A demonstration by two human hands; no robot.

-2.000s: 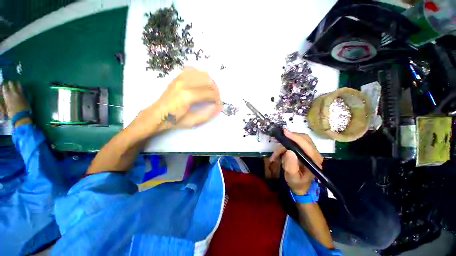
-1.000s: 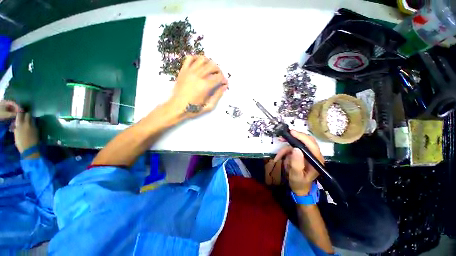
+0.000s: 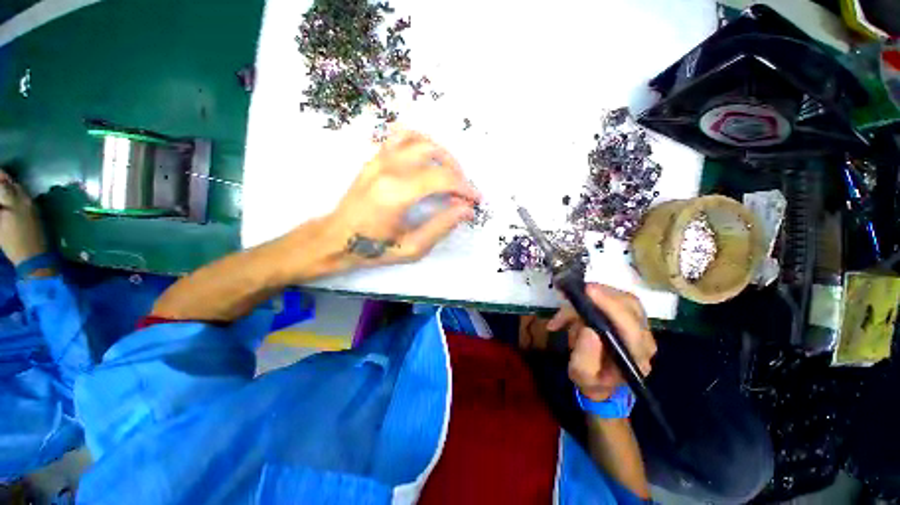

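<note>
My left hand (image 3: 410, 197) is over the white sheet (image 3: 523, 79), blurred, fingertips together at a small cluster of tiny metal parts (image 3: 478, 212). Whether the fingertips pinch a part is too small to tell. My right hand (image 3: 610, 340) holds the black soldering iron (image 3: 614, 345), its thin tip pointing up and left, a little right of my left fingertips and apart from them. A dark green-black pile of small components (image 3: 345, 59) lies at the sheet's upper left. Another pile of dark glinting components (image 3: 620, 182) lies at the right, with more bits (image 3: 538, 252) under the iron's shaft.
A round tan container (image 3: 651, 247) with whitish bits is at right, below a black fan (image 3: 745, 123). A yellow sponge (image 3: 868, 318) is at far right. A solder spool (image 3: 138, 173) stands on the green mat at left. Another person's hand (image 3: 18, 222) shows at the left edge.
My left hand has moved from beside the dark green-black pile down and right to the small metal cluster. My right hand still holds the iron in much the same pose. The whole view has shifted.
</note>
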